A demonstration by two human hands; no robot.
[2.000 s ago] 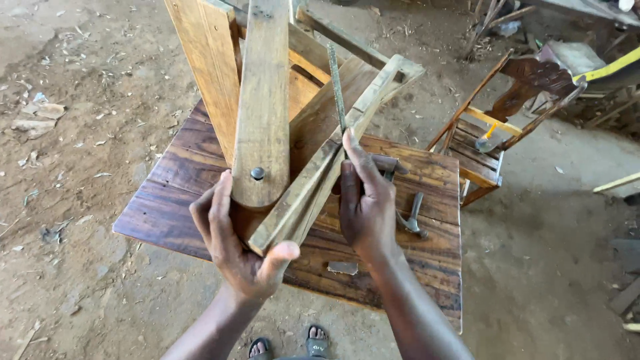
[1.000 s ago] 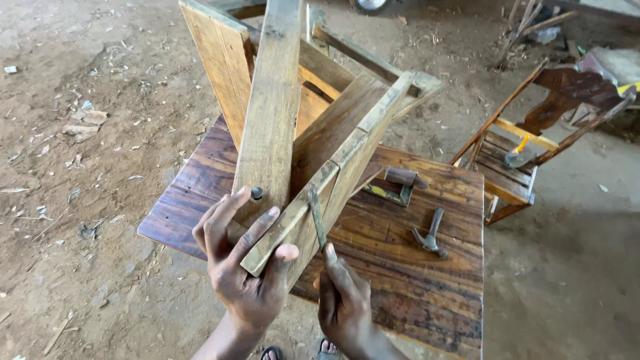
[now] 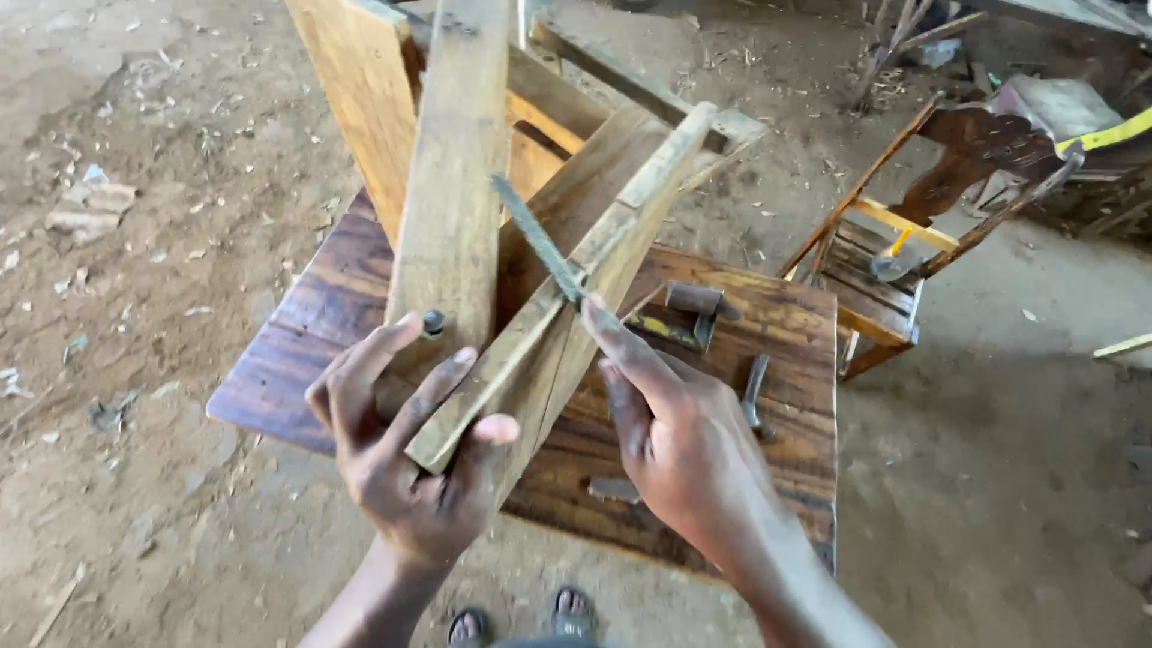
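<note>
My left hand (image 3: 414, 441) grips the near end of a narrow wooden strip (image 3: 486, 382), part of a wooden frame that lies on a dark-grained wooden table (image 3: 774, 306). Its fingers reach toward a wide wooden board (image 3: 454, 180) with a round bolt head (image 3: 433, 322) near its lower end. My right hand (image 3: 679, 414) holds a thin metal file (image 3: 538, 236), or a similar flat tool, at its lower end. The tool lies across the strip about midway along it, with its free end pointing up and left, over the wide board's edge. Its grip end is hidden by the fingers.
On the table right of my right hand are a hammer (image 3: 754, 391) and a wooden block tool (image 3: 688, 315) with a dark frame. A small flat piece (image 3: 614, 489) lies near the front edge. A wooden chair (image 3: 877, 270) stands to the right on the dirt floor.
The tool in my right hand has swung from pointing steeply upward to slanting up and left across the strip. My left hand stays at the strip's near end.
</note>
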